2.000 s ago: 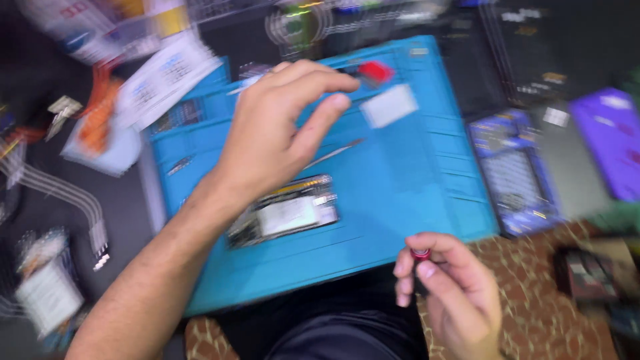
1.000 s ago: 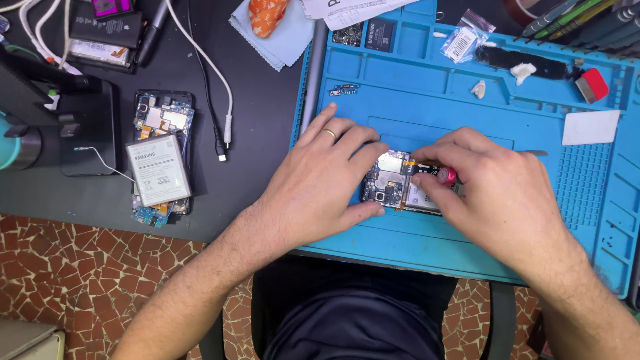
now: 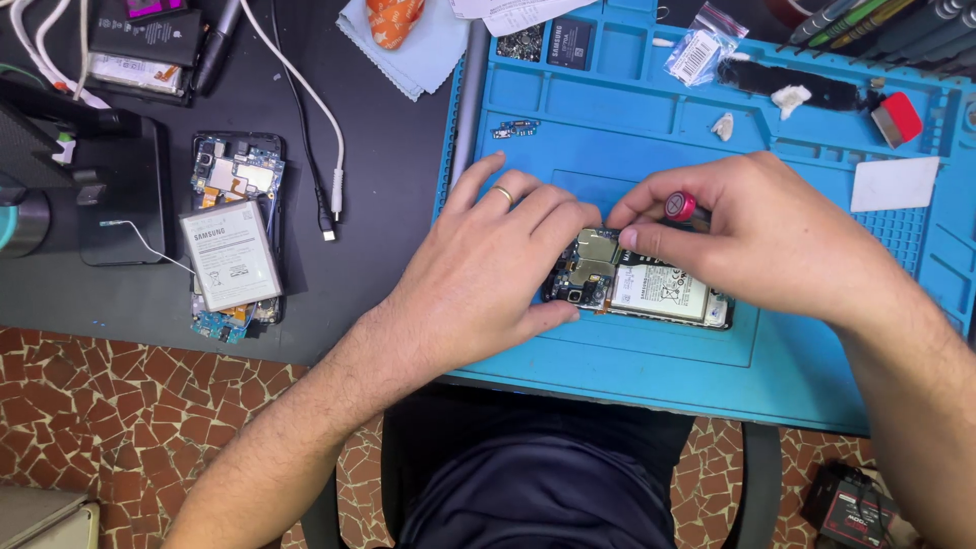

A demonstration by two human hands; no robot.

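An opened smartphone (image 3: 595, 267) lies on the blue silicone repair mat (image 3: 648, 366), its circuit board and a white Samsung battery (image 3: 660, 290) exposed. My left hand (image 3: 503, 259), with a ring on one finger, steadies the phone's board end, thumb at the lower edge and fingers over the upper left. My right hand (image 3: 732, 229) holds a small screwdriver with a red cap (image 3: 679, 206) among its fingers. Its thumb and index fingertips meet at the phone's upper edge, beside the board; whether they pinch a part there is hidden. The screwdriver's tip is also hidden.
Left on the dark desk lies another opened phone (image 3: 240, 164) with a loose battery (image 3: 231, 255) on it, near cables (image 3: 332, 175). A small circuit board (image 3: 515, 129), a red-and-grey block (image 3: 897, 120) and a white card (image 3: 894, 184) are on the mat. Pens and tools stand top right.
The view has swung strongly since two seconds ago, when both hands were off the phone. Since one second ago, my right fingers have shifted on the phone's upper edge and the battery shows more.
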